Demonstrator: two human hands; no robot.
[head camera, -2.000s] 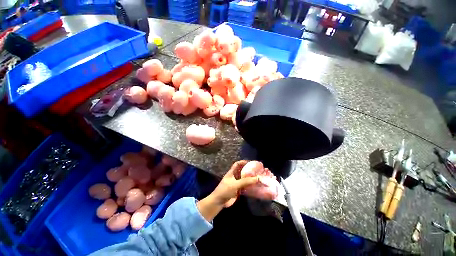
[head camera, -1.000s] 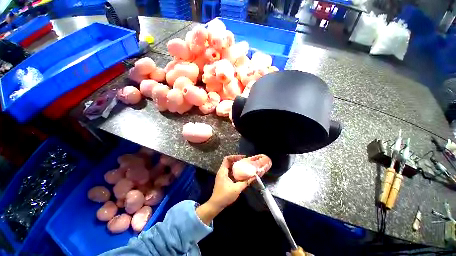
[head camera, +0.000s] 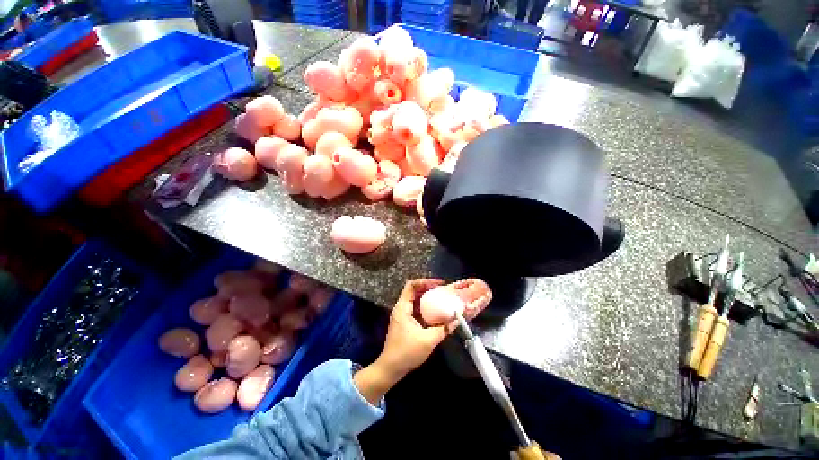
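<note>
My left hand (head camera: 410, 337) holds a pink hollow doll head (head camera: 440, 306) by the bench edge, below the black fan. The tip of a long silvery hand iron (head camera: 489, 375) touches the piece. Its wooden handle (head camera: 532, 452) is at the bottom edge. My right hand (head camera: 550, 456) is almost wholly cut off by the picture's edge; only a sliver shows at the handle. One single pink piece (head camera: 358, 234) lies on the bench. A heap of pink pieces (head camera: 386, 121) lies behind it.
The black fan (head camera: 525, 193) stands right of the heap. A blue bin (head camera: 135, 386) with pink pieces is at lower left. Two wooden-handled irons (head camera: 707, 341) lie at right. A blue tray (head camera: 171, 85) rests over a red tray at left. A bin of dark shiny parts (head camera: 67, 337) is further left.
From two seconds ago, the held piece has turned and the iron's tip has come onto it, with its handle now in view. Since one second ago, the hand and iron have barely moved.
</note>
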